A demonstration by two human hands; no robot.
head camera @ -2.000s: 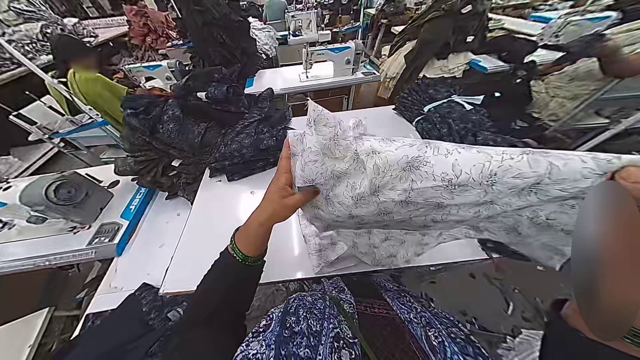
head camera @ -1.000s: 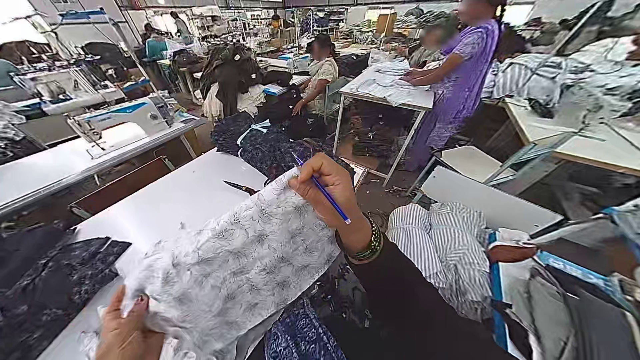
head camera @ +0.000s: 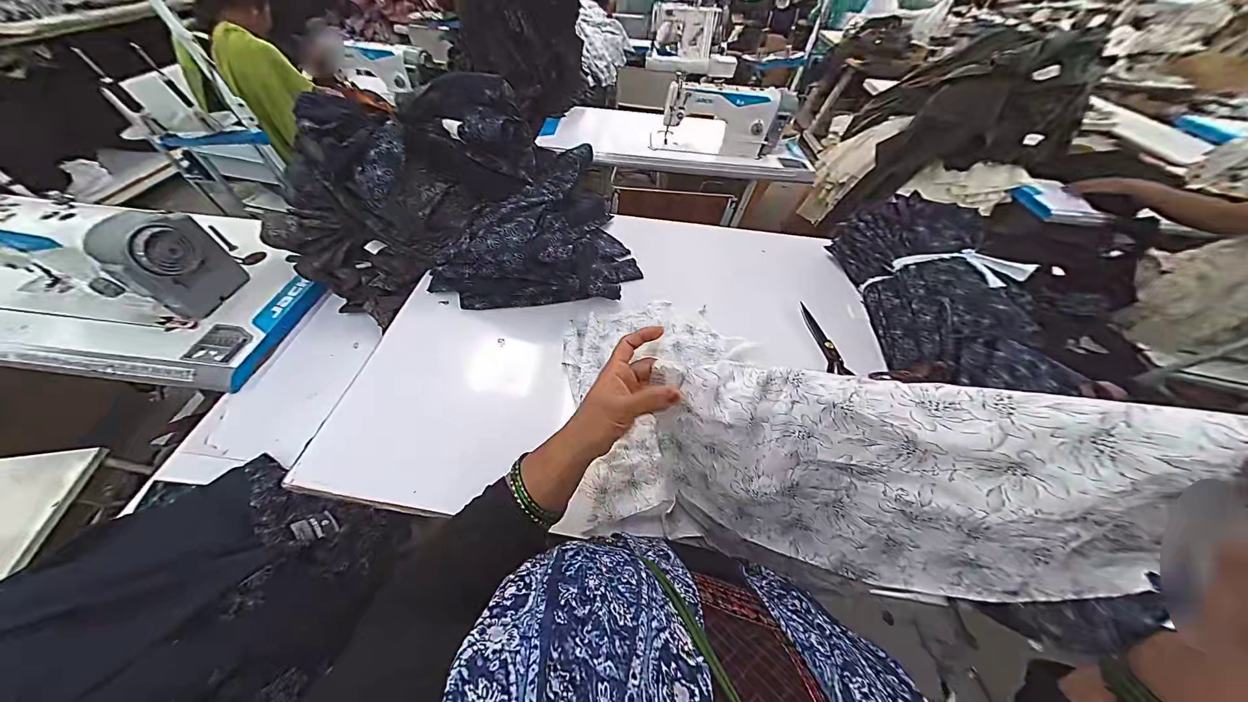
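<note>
A white cloth with a grey floral print point(head camera: 877, 478) stretches from the middle of the table to the right edge of the view. My left hand point(head camera: 619, 395), with green bangles at the wrist, is over the cloth's left end, thumb and forefinger apart. At the lower right edge is my right hand point(head camera: 1214, 575), beside the cloth's far end; it is blurred and cut off, so its hold cannot be told. Dark-handled scissors point(head camera: 825, 341) lie on the white table point(head camera: 439, 390), just beyond the cloth.
Dark patterned garments point(head camera: 526, 234) are heaped at the table's back left. A tied dark bundle point(head camera: 955, 302) sits at the right. Sewing machines stand at left point(head camera: 161, 258) and behind point(head camera: 731, 117). Dark cloth point(head camera: 127, 585) lies lower left. A person in green point(head camera: 258, 78) is at back left.
The view swung right and back again. One second ago my right hand held a blue pen and my left hand held the cloth's end; now my left fingers are apart over the cloth.
</note>
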